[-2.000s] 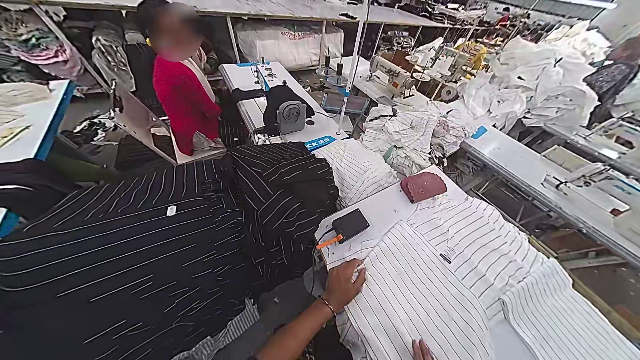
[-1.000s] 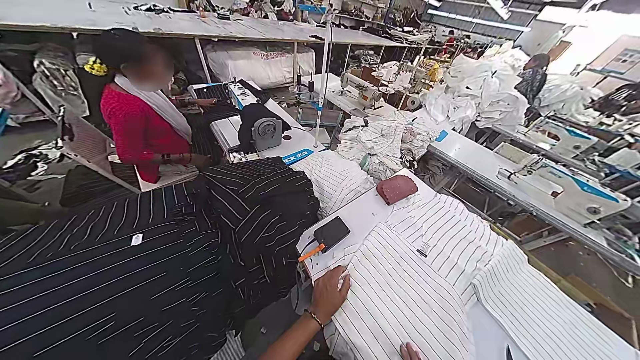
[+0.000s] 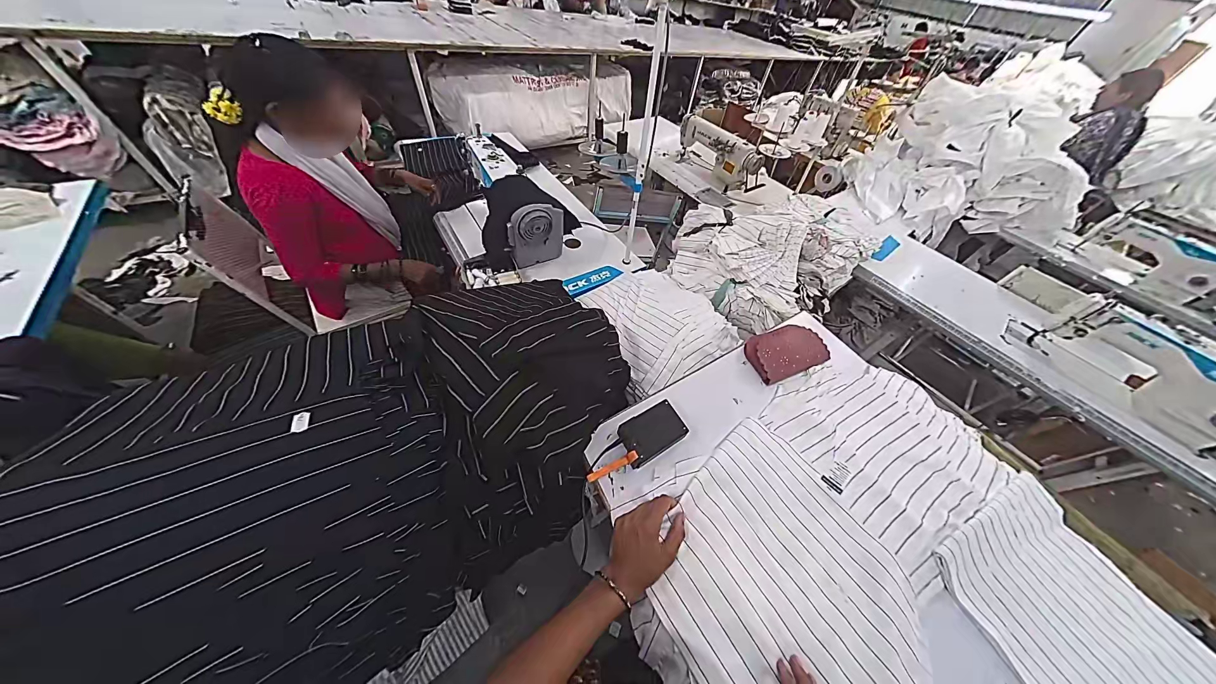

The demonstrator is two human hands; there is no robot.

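My left hand (image 3: 644,546), with a thin bracelet at the wrist, rests at the left edge of a white striped cloth piece (image 3: 788,551) on the table; its fingertips are curled at the edge, and whether they pinch it cannot be told. Only the fingertips of my right hand (image 3: 794,671) show at the bottom, touching the same cloth. Beyond my left hand lie a black flat device (image 3: 653,432) and an orange-handled tool (image 3: 613,466). A folded dusty-red cloth (image 3: 787,353) sits farther back. More white striped pieces (image 3: 883,446) lie to the right, one bearing a printed label.
Dark striped fabric (image 3: 237,503) is heaped at the left. A person in red (image 3: 313,209) sits at a sewing machine (image 3: 535,235) beyond it. White striped garments (image 3: 760,256) pile up behind my table (image 3: 703,399). Another machine table (image 3: 978,304) runs along the right.
The seated person has turned toward the sewing machine, with arms now reaching forward to it. My hands stay on the white striped cloth. The view has shifted somewhat.
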